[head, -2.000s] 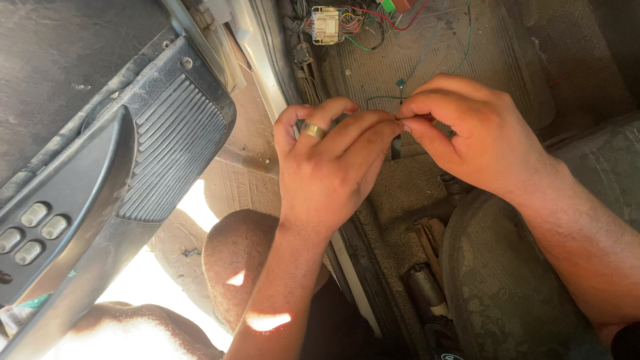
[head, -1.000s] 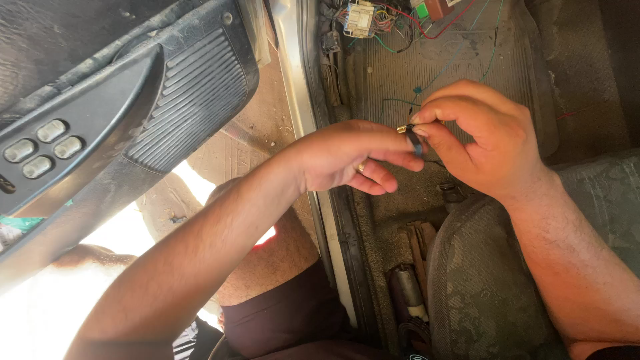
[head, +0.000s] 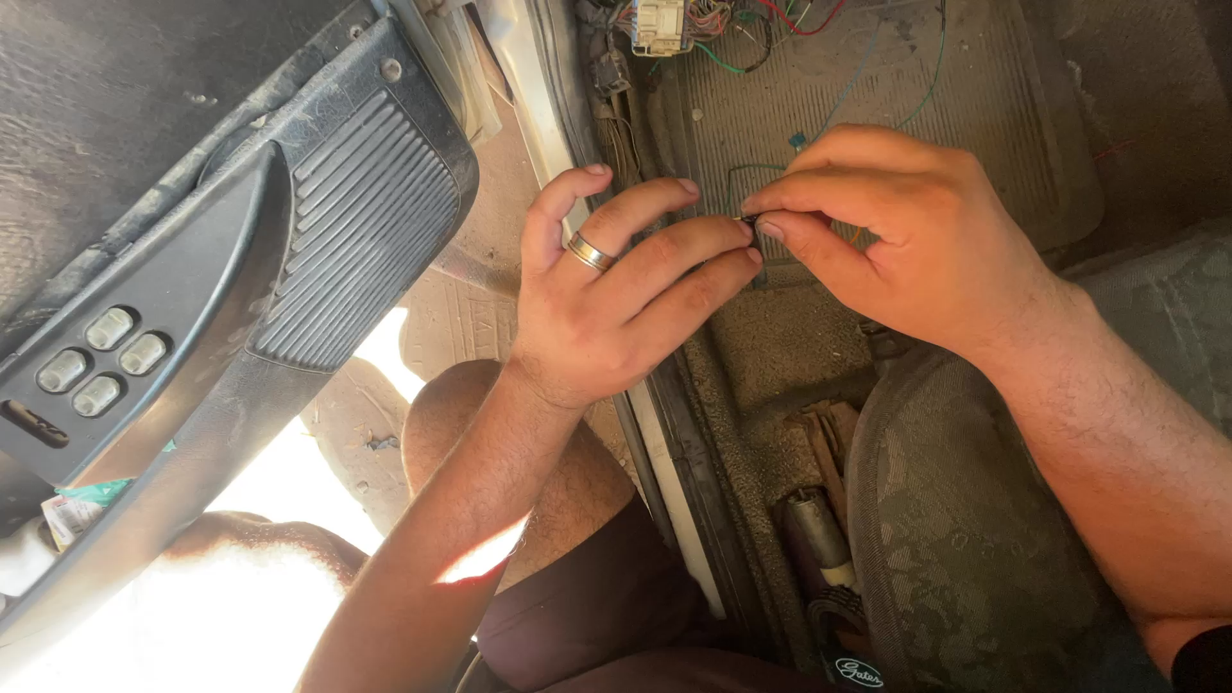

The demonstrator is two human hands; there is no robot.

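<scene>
My right hand (head: 895,231) pinches a small dark piece (head: 752,220) between thumb and index finger; it looks like a wire end or small connector, mostly covered by the fingertips. My left hand (head: 626,279), with a ring on one finger, meets it from the left, its fingertips closed at the same piece. Thin green wire (head: 756,167) runs just behind the fingertips, over the ribbed floor mat (head: 712,115). A small blue connector (head: 797,141) on a thin wire lies just above my right hand's fingers.
A white multi-pin connector (head: 660,27) with a wire bundle sits at the top. The car door panel (head: 366,212) with window switches is on the left, the door sill (head: 674,481) below my hands, the fabric seat (head: 962,500) at right. A metal cylinder (head: 816,529) lies beside the seat.
My left hand was stretched under the right one a second ago; now its fingertips are back at the small piece. My right hand keeps its pinch.
</scene>
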